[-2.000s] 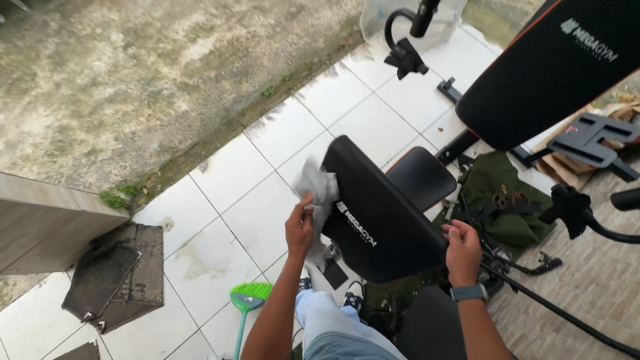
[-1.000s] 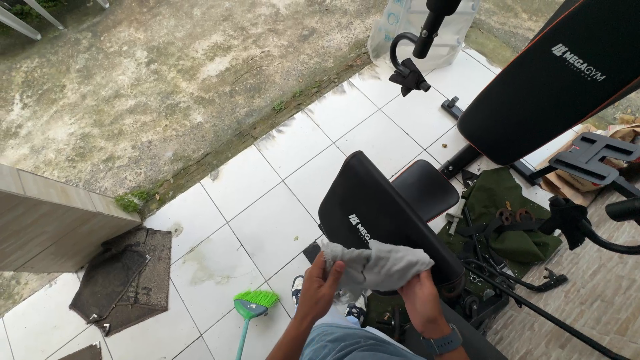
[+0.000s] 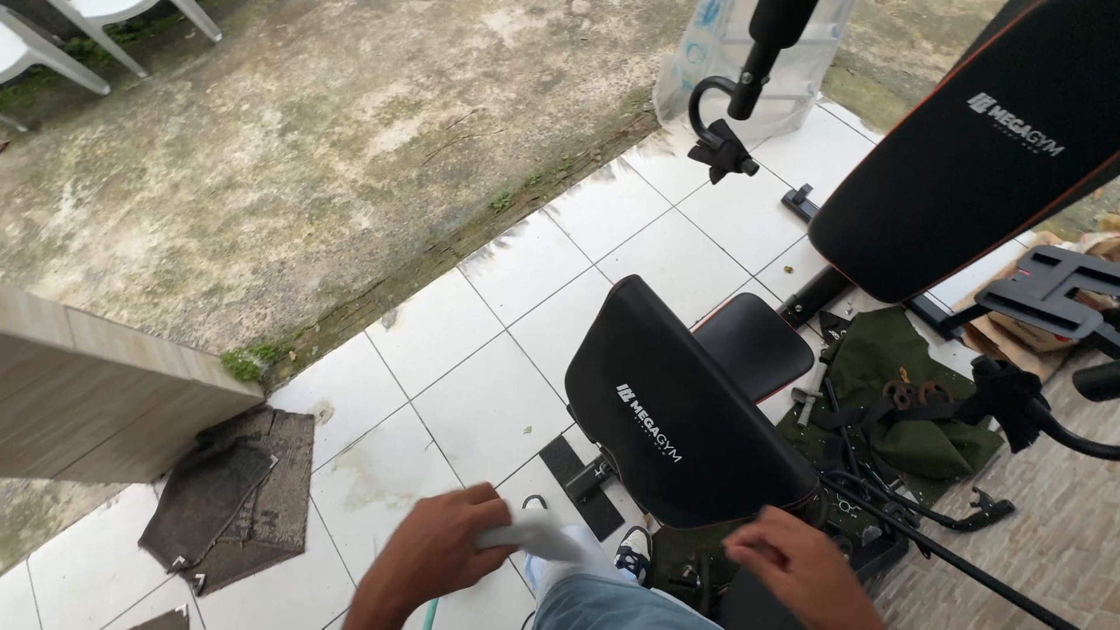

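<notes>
My left hand [image 3: 451, 542] is closed around a grey cloth [image 3: 538, 534], which hangs blurred to its right, over my lap. My right hand [image 3: 783, 560] has curled fingers just below the lower right edge of a black padded gym cushion [image 3: 682, 420]; whether it holds anything cannot be made out. The cushion bears a MEGAGYM mark. Behind it sits a smaller black pad [image 3: 754, 346] with red piping, and farther back at the upper right stands a long black backrest [image 3: 954, 166].
A black curved handle [image 3: 722, 149] hangs at the top. Green fabric [image 3: 927, 420] and black cables lie at the right. Dark worn mats [image 3: 254, 499] lie by a tiled pillar [image 3: 105, 394] at the left. White plastic chairs [image 3: 44, 52] stand at the upper left.
The grey cloth was spread between both hands over the cushion one second ago. Now it is in my left hand, nearer my body, and my right hand has let it go.
</notes>
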